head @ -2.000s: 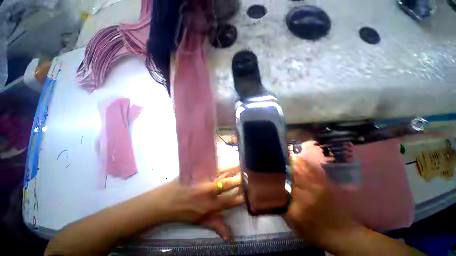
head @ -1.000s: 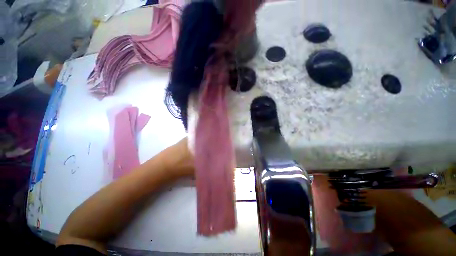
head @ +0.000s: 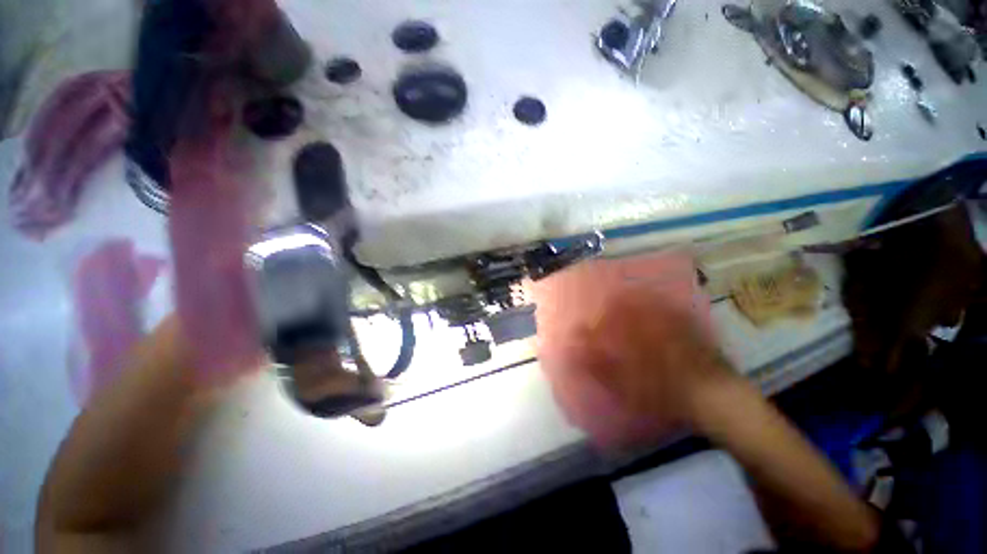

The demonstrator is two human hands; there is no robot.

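A light-pink panel [head: 568, 298] is right of the needle area, over the bed and the table's front edge. My right hand [head: 649, 352] is over it, blurred; I cannot tell if its fingers grip the cloth. My left forearm comes in from the lower left and passes behind the hanging pink strip [head: 211, 249]; my left hand is hidden. The chrome cover [head: 298, 298] hangs in front of the lit bed, left of the presser foot area. A small pink piece [head: 106, 308] lies on the table at left.
The white machine head [head: 606, 152] with its blue stripe spans the back. A dark thread bunch [head: 162, 97] hangs beside the strip. The curved pink bundle [head: 70, 152] is far left. A yellow-tan label [head: 774, 292] is right. A white cloth-like thing [head: 693, 509] is below the table edge.
The view has turned right, so the machine and small pink piece sit further left. The right hand and pink panel, largely hidden behind the machine parts before, now show in front of the bed.
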